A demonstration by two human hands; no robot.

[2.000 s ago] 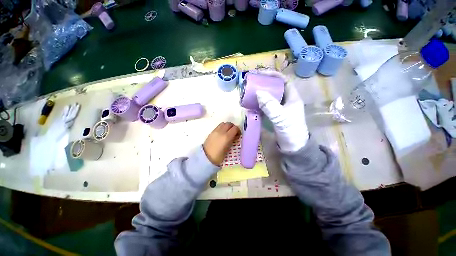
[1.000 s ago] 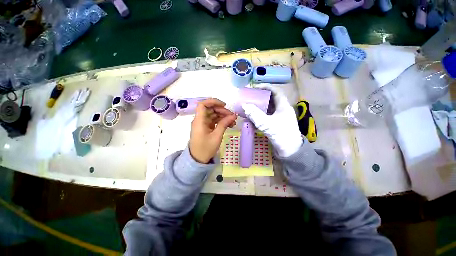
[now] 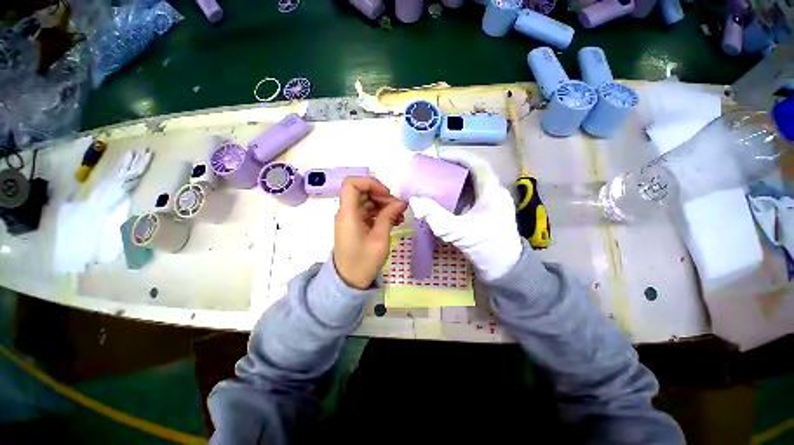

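A lilac handheld fan [image 3: 440,180] is held over the bench, its wide barrel head up and its handle pointing toward me. My gloved right hand [image 3: 477,217] grips the barrel from the right. My bare left hand [image 3: 367,228] is at the barrel's left side, thumb and fingertips pinched together; whether something tiny is between them cannot be told. A yellowish sticker sheet [image 3: 444,294] with rows of red marks lies under the fan's handle.
Lilac fans [image 3: 279,179], cream fans [image 3: 191,201] and blue fans [image 3: 570,109] stand or lie around. A yellow-black screwdriver [image 3: 533,213] lies right of my glove. A clear bottle [image 3: 696,161] and white paper [image 3: 721,230] are at right, a spare glove [image 3: 131,167] at left.
My left hand has risen from the sticker sheet to the fan's barrel, fingertips pinched. The fan's head has turned, its open end now facing right. The screwdriver has come into view.
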